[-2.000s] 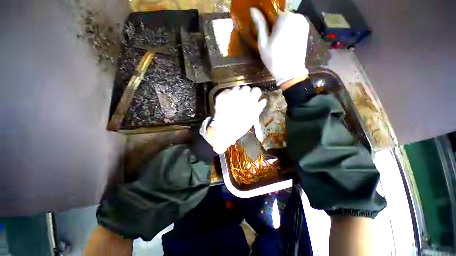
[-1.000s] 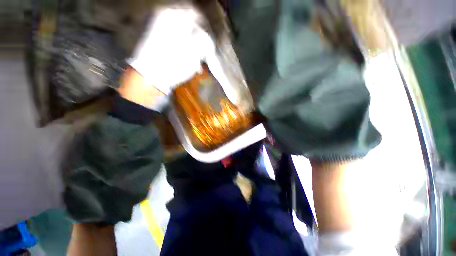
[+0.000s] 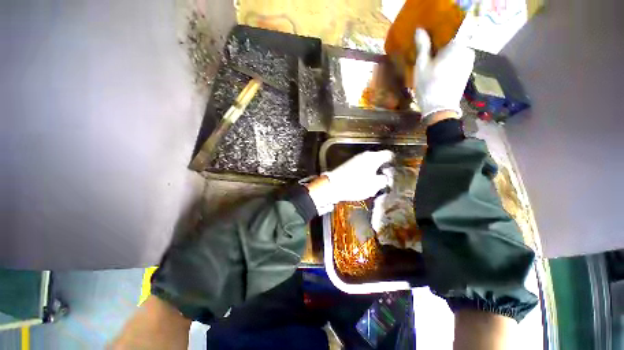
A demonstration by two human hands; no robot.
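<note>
My right hand [image 3: 443, 76], in a white glove, holds an orange sheet [image 3: 419, 26] above the right end of the solder pot [image 3: 340, 122]. Its thumb shows against the sheet. The pot's bright surface shows to the left, with an orange tint near the sheet. My left hand [image 3: 354, 183], also gloved, is over the scrap tray [image 3: 369, 287], its fingertips at the upper edge of a crumpled dirty-white cloth [image 3: 397, 213]. Whether it grips anything is unclear. Copper wire offcuts [image 3: 354, 256] lie in the tray. No coil can be made out.
The black dross tray [image 3: 263, 176], with a pale scraper [image 3: 229, 121] across it, is left of the pot. A small black box [image 3: 499, 89] with a red light is at the right. Grey panels stand on both sides. A lit phone [image 3: 380, 320] is on my lap.
The view swung down and came back. The orange sheet, earlier over the pot's middle, is now over its right end with my right hand. My left hand has moved beside the cloth.
</note>
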